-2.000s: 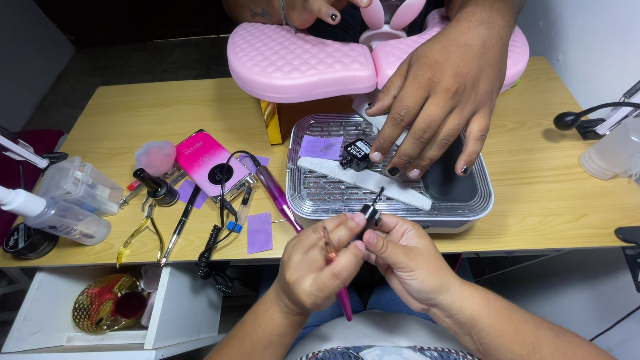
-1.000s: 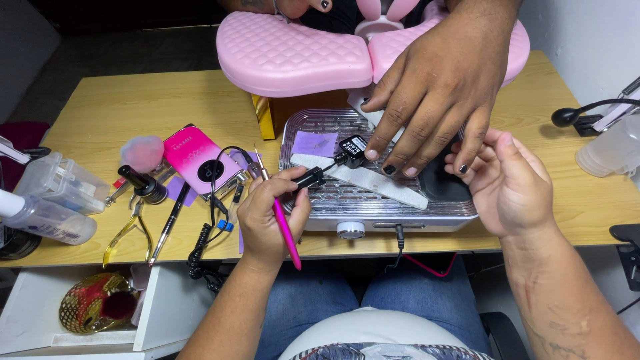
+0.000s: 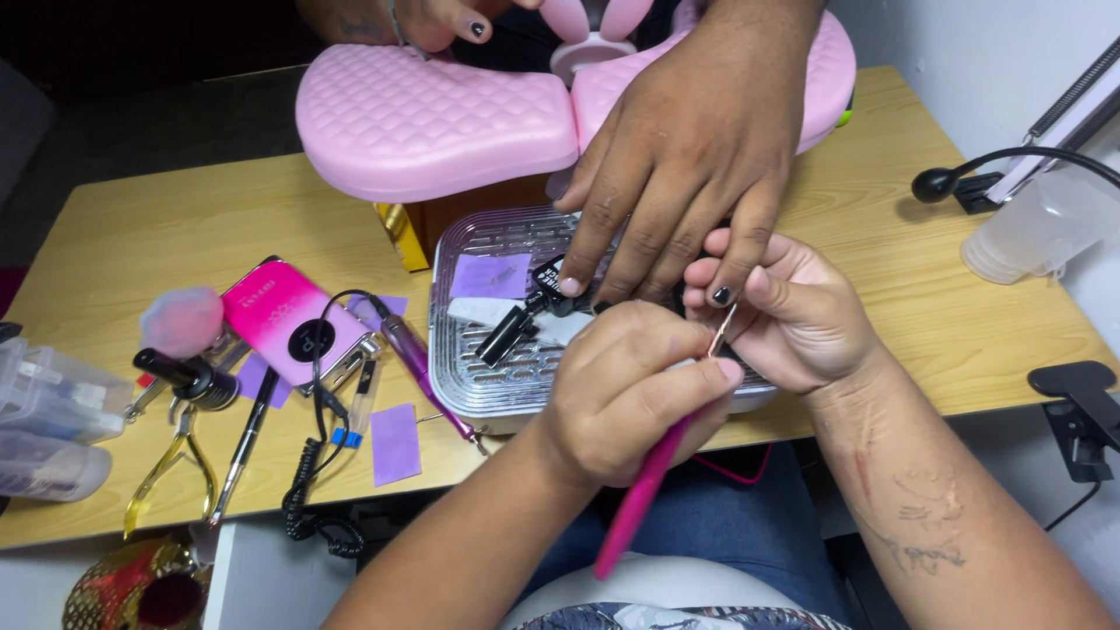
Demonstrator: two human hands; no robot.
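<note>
My left hand (image 3: 643, 385) grips a fine nail art brush with a pink handle (image 3: 643, 490), its thin tip at the black-painted little fingernail (image 3: 722, 295) of another person's hand (image 3: 691, 157). With thumb and fingers, my right hand (image 3: 787, 306) holds that little finger. The other person's fingers rest over a ridged nail dust collector (image 3: 490, 385). On it lie a black polish bottle (image 3: 551, 280), a black brush cap (image 3: 507, 337) against the bottle, a white nail file (image 3: 481, 310) and a purple paper square (image 3: 492, 276). Whether cap and bottle are joined I cannot tell.
A pink quilted armrest (image 3: 437, 122) stands behind the collector. At left lie a pink nail drill unit (image 3: 284, 319), its handpiece (image 3: 416, 359), gold nippers (image 3: 175, 464), a dark polish bottle (image 3: 197, 381) and plastic containers (image 3: 61, 394). A clear cup (image 3: 1015, 232) stands at right.
The black cap has left my left hand and lies by the bottle. The brush in that hand has moved right to the little fingernail. My right hand now grips the other person's little finger.
</note>
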